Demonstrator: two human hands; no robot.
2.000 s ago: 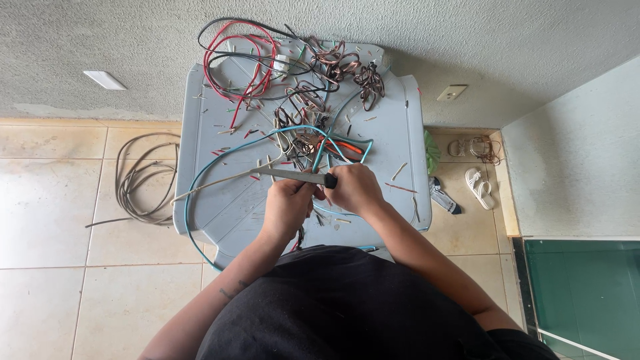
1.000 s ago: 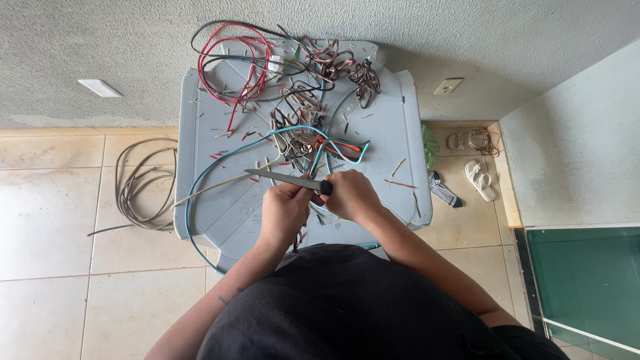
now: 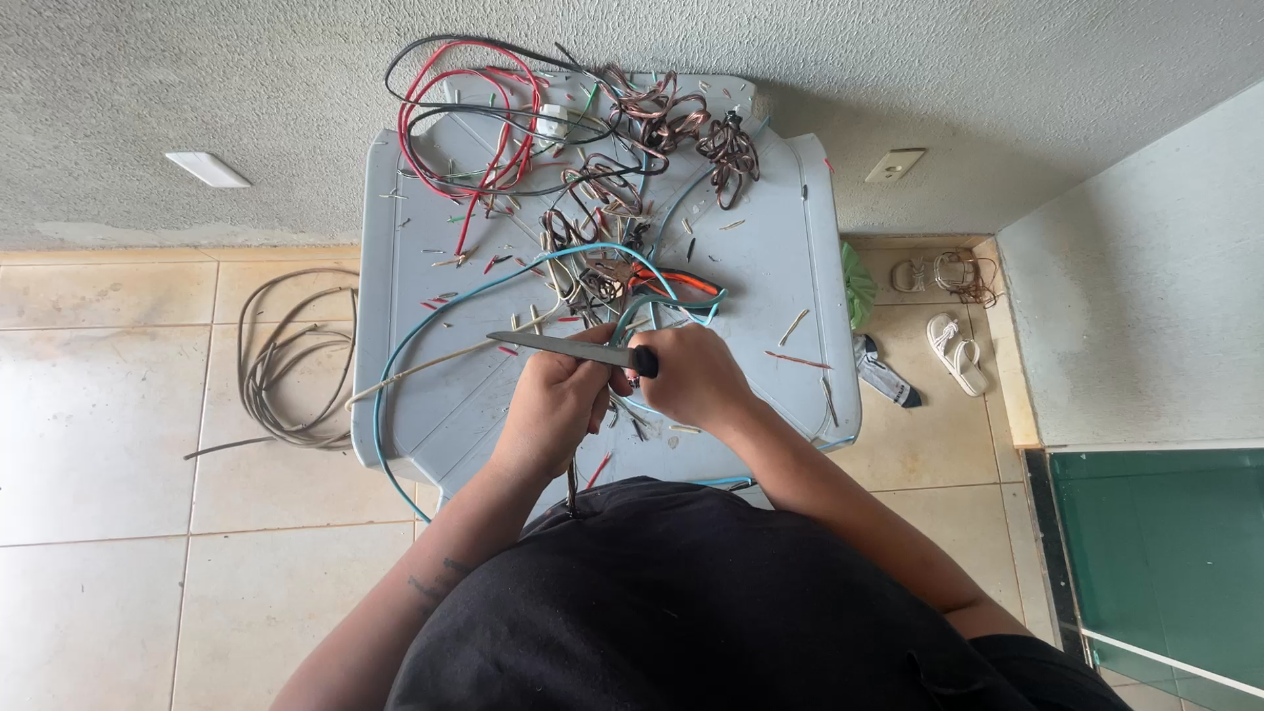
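My right hand [image 3: 688, 377] is closed around the dark handle of a knife [image 3: 568, 348], its blade pointing left across the top of my left hand. My left hand [image 3: 558, 395] pinches something at the blade, seemingly a wire; its exact part is hidden by the fingers. A dark strand [image 3: 572, 484] hangs below that hand toward the black shirt. Just beyond the hands lie pliers with orange and black handles [image 3: 681, 281], partly among tangled wires. A light blue wire [image 3: 449, 296] arcs over the grey plastic table [image 3: 780, 237], and a cream wire [image 3: 434, 368] runs leftward.
Red wire loops [image 3: 403, 128], a white plug-like piece [image 3: 553, 123] and brown wire bundles [image 3: 731, 163] lie at the table's far side, with scattered insulation scraps. A grey cable coil [image 3: 259, 380] is on the floor at left; a sock [image 3: 886, 373] and white sandals [image 3: 955, 355] at right.
The knife stays in my right hand and its blade has shifted slightly over my left hand. The wires on the table look much the same.
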